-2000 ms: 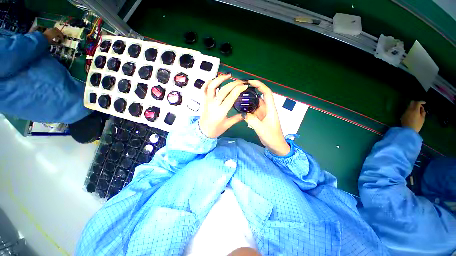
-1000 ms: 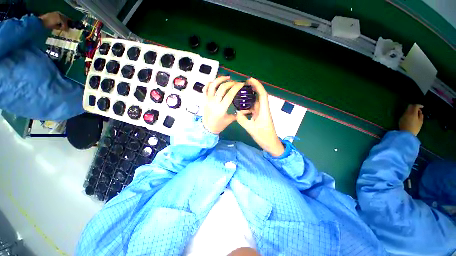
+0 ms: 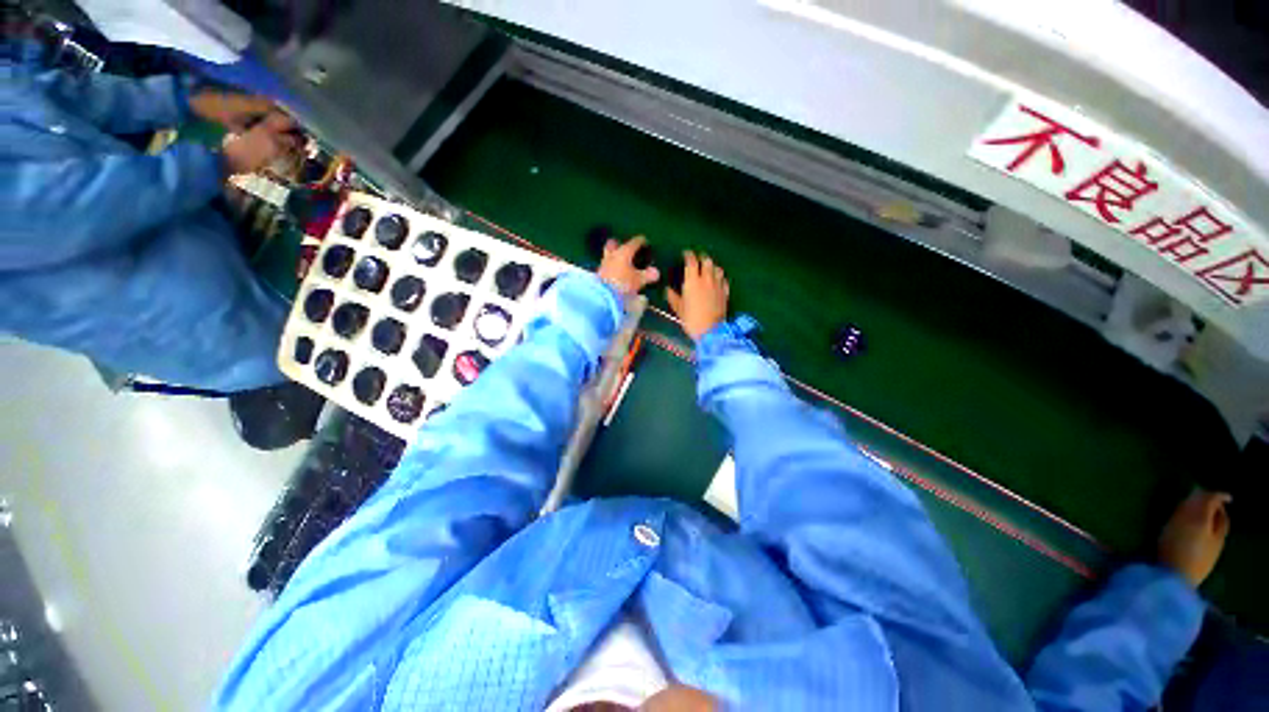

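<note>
My left hand (image 3: 629,269) and right hand (image 3: 700,295) reach over the dark green belt, side by side. The fingers of my left hand are bent around a dark round watch unit (image 3: 644,256). The fingers of my right hand are beside another dark unit (image 3: 678,274). Both units are partly covered, and I cannot tell if either is gripped. A third dark unit (image 3: 599,239) lies left of my left hand. A watch unit with a lit display (image 3: 849,340) lies alone on the belt to the right.
The white foam tray (image 3: 452,238) of watches is at the left, partly behind my left sleeve. The black blister tray (image 3: 317,490) is below it. A white sheet (image 3: 721,487) shows beside my right sleeve. A sign with red characters (image 3: 1120,195) hangs upper right. Other people's hands are at left and right.
Both hands have moved forward from the bench to the belt and no longer hold the lit watch between them. A lit watch now lies on the belt. The view has shifted, showing the red-lettered sign.
</note>
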